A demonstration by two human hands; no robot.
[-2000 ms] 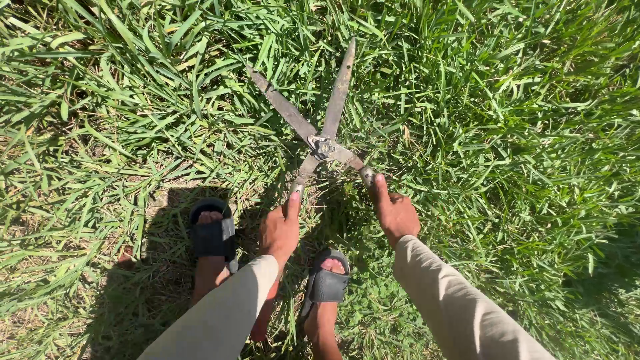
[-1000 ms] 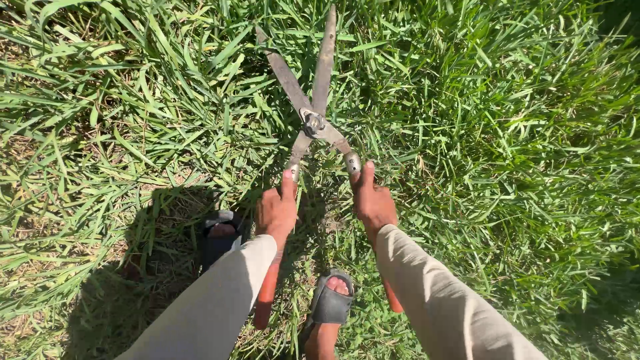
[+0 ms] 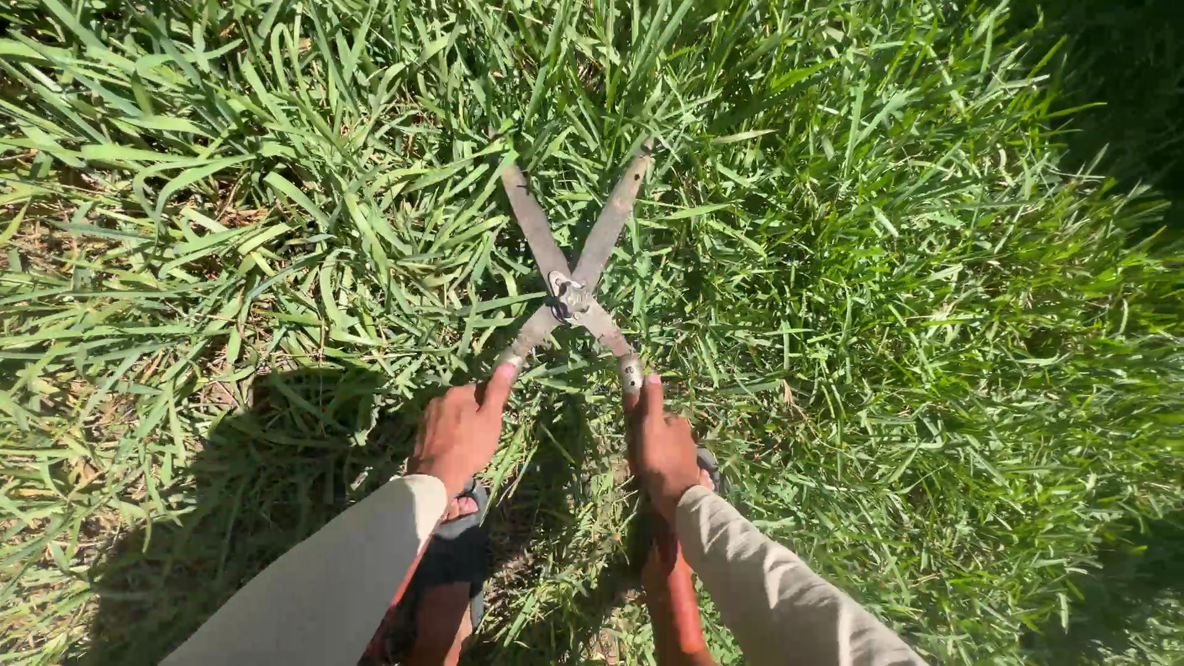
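Observation:
A pair of hedge shears (image 3: pixel 571 298) with worn metal blades and reddish handles lies across the middle of the view, its blades spread apart. Both blade tips reach in among tall green grass (image 3: pixel 388 185), which partly covers them. My left hand (image 3: pixel 460 435) is closed around the left handle, thumb along the metal ferrule. Around the right handle my right hand (image 3: pixel 664 453) is closed in the same way. The lower handles show partly below the hands, behind the sleeves.
My foot in a dark slide sandal (image 3: pixel 460 546) stands below my left hand; the other sandal (image 3: pixel 710 467) is mostly hidden behind my right hand. Dense grass (image 3: pixel 925 370) spreads on the right. A shadow (image 3: pixel 277 481) falls at the lower left.
The shears' blades have spread wider than one second ago, and their tips now go in among the grass. The feet appear in other places. The view has shifted.

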